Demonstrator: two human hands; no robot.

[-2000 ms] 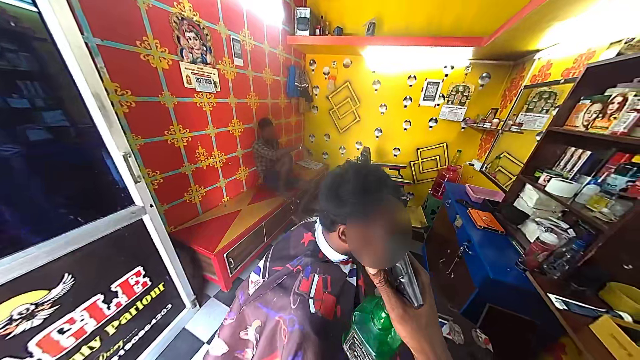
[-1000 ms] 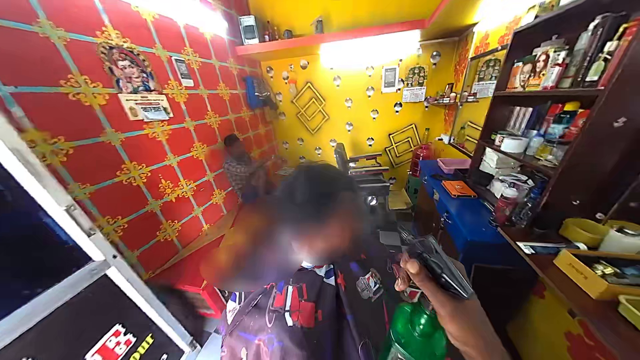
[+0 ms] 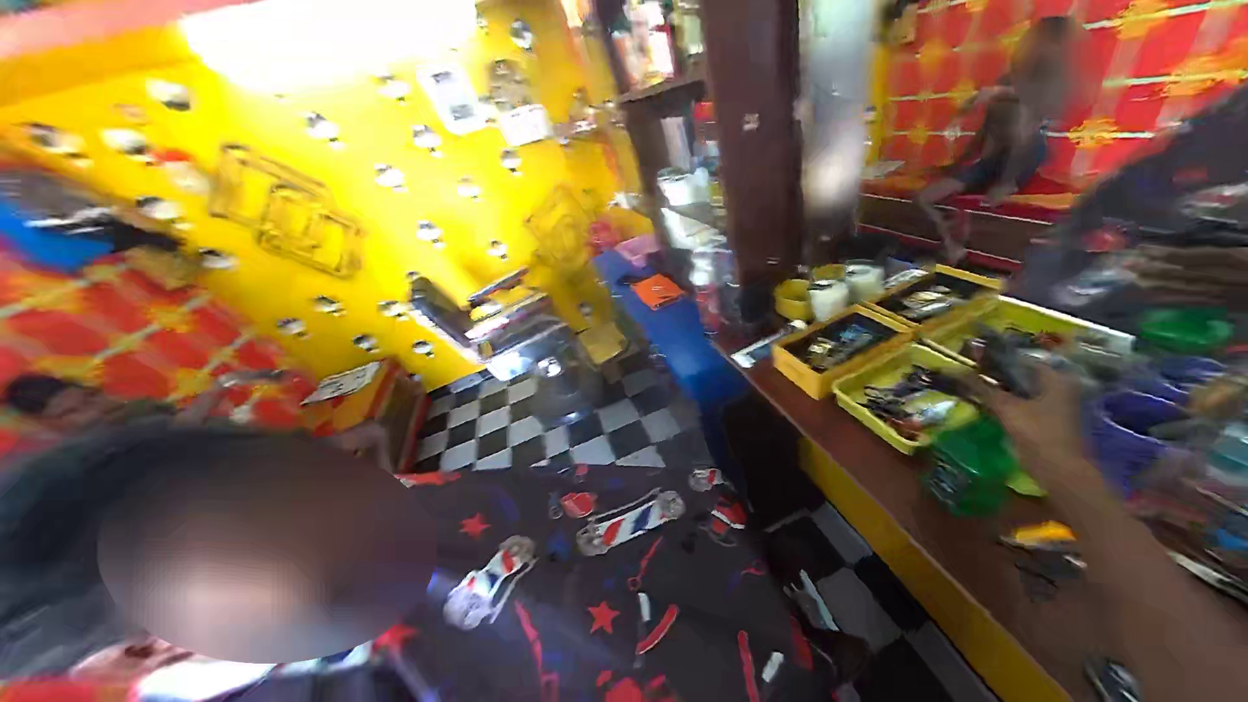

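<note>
My right hand [image 3: 1043, 409] reaches over the counter and holds a green bottle [image 3: 970, 463], with a dark hair clipper or similar tool [image 3: 1009, 361] at its fingers; blur hides the exact grip. Beneath and beside it are a yellow-green basket [image 3: 897, 439] of small tools and a longer green tray [image 3: 1092, 336]. At the lower left a person sits in a dark barber cape [image 3: 575, 595] printed with red stars and barber poles. My left hand is out of view.
Yellow boxes [image 3: 824, 375] and white jars [image 3: 829, 297] stand along the brown counter [image 3: 868, 492]. Purple baskets [image 3: 1131, 434] are at its right, by the mirror. A blue cabinet [image 3: 673, 331] and a barber chair [image 3: 507, 322] stand further back. Another person sits at the far left.
The view has swung right and tilted. My right hand, with the dark tool and green bottle, has moved from beside the caped person to over the counter's baskets.
</note>
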